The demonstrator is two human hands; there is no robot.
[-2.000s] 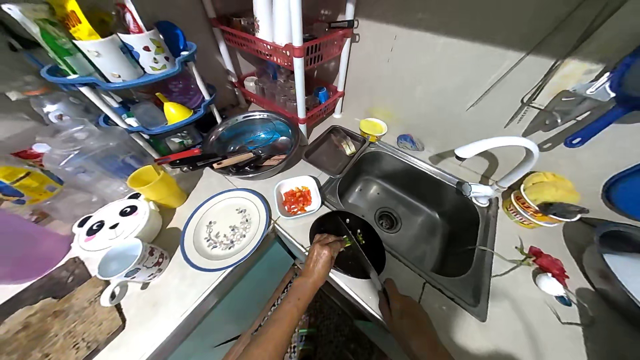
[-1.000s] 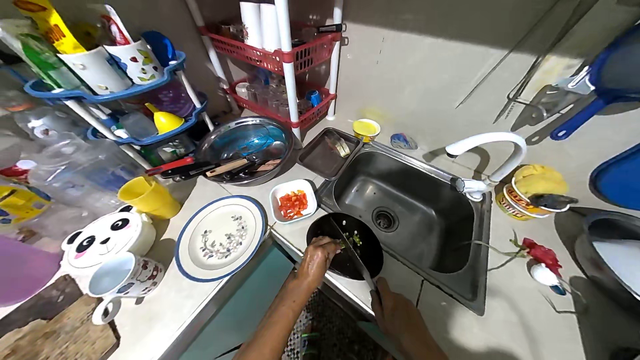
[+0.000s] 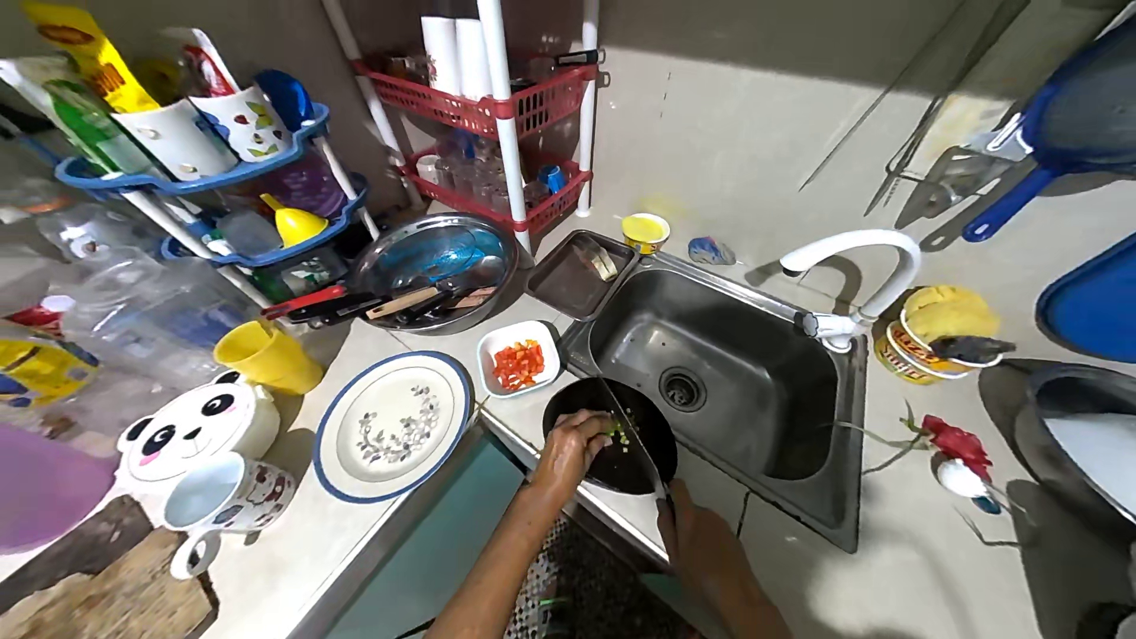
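My left hand [image 3: 572,448] pinches a green vegetable piece [image 3: 614,429] over a round black board or plate [image 3: 612,470] at the counter's edge. The handle of a long kitchen knife [image 3: 641,448] is in my right hand [image 3: 701,541]; its blade slants across the black surface beside my left fingers. Small pale green cut bits [image 3: 626,437] lie by the blade. Just behind my left hand, a square white bowl [image 3: 485,366] holds chopped red pieces [image 3: 519,364]. A blue-rimmed white plate [image 3: 333,444] stands to the left.
A steel sink [image 3: 754,453] with a white faucet [image 3: 887,240] adjoins the black surface on the right. Behind are a small metal tray [image 3: 564,280] and a steel basin [image 3: 426,328] of utensils. A panda container [image 3: 191,430] and a mug [image 3: 222,497] stand left. A red flower [image 3: 958,444] lies right.
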